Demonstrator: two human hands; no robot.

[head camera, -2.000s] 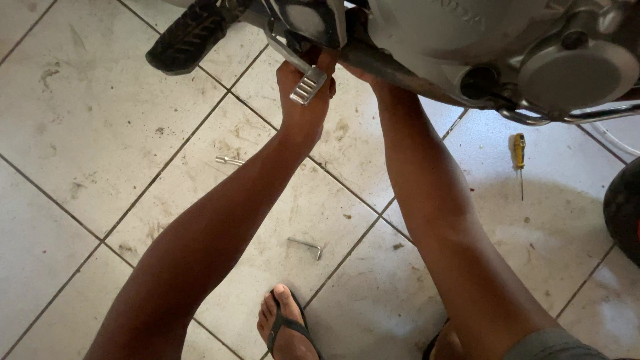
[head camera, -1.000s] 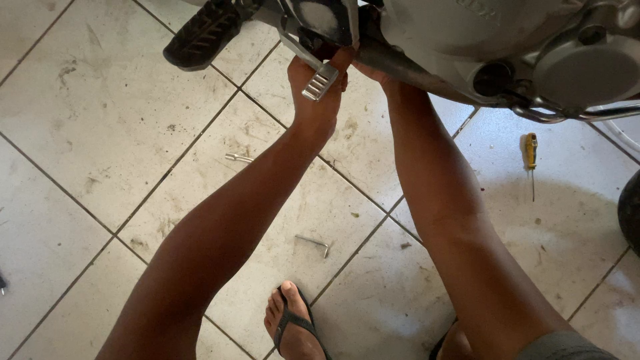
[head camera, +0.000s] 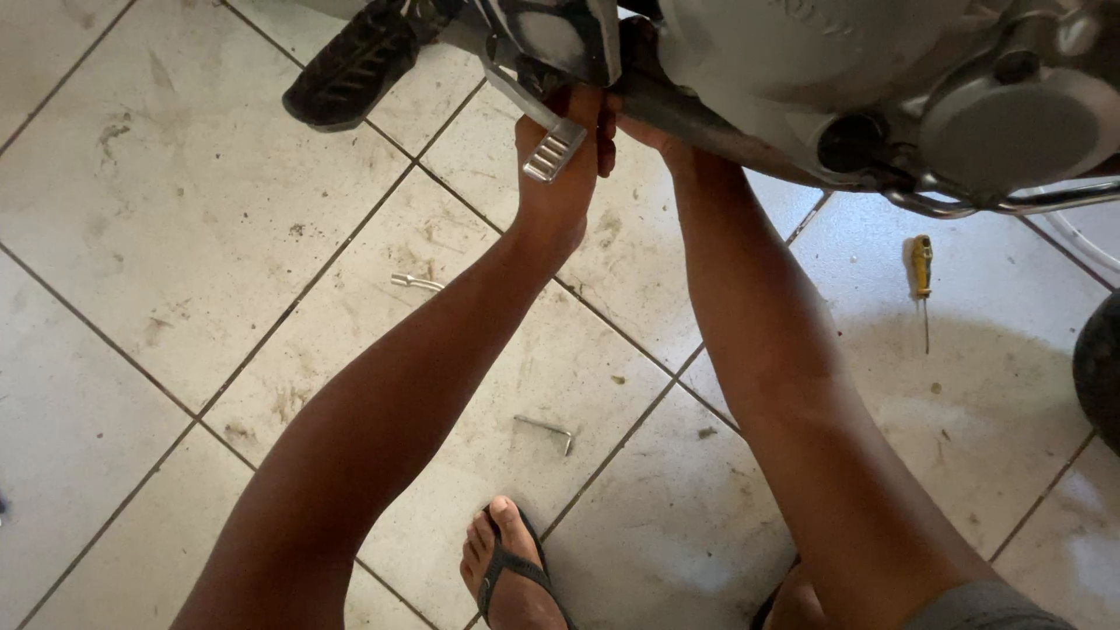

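Observation:
My left hand (head camera: 564, 162) is raised under the motorcycle, behind the ribbed metal foot pedal (head camera: 554, 150), with its fingers bent up beside the frame. Close to its right, my right hand (head camera: 652, 131) reaches under the dark lower tube (head camera: 691, 122); its fingers are mostly hidden. Whether either hand holds something does not show. Above and to the right is the grey engine cover (head camera: 787, 79). The black rubber footrest (head camera: 354, 74) sticks out at the upper left of the hands.
On the tiled floor (head camera: 262, 175) lie an L-shaped hex key (head camera: 547, 428), a metal socket wrench (head camera: 416, 281) partly behind my left forearm, and a screwdriver with a yellow handle (head camera: 922, 267). My foot in a black flip-flop (head camera: 516, 569) stands below. A black round object (head camera: 1104, 367) is at the right edge.

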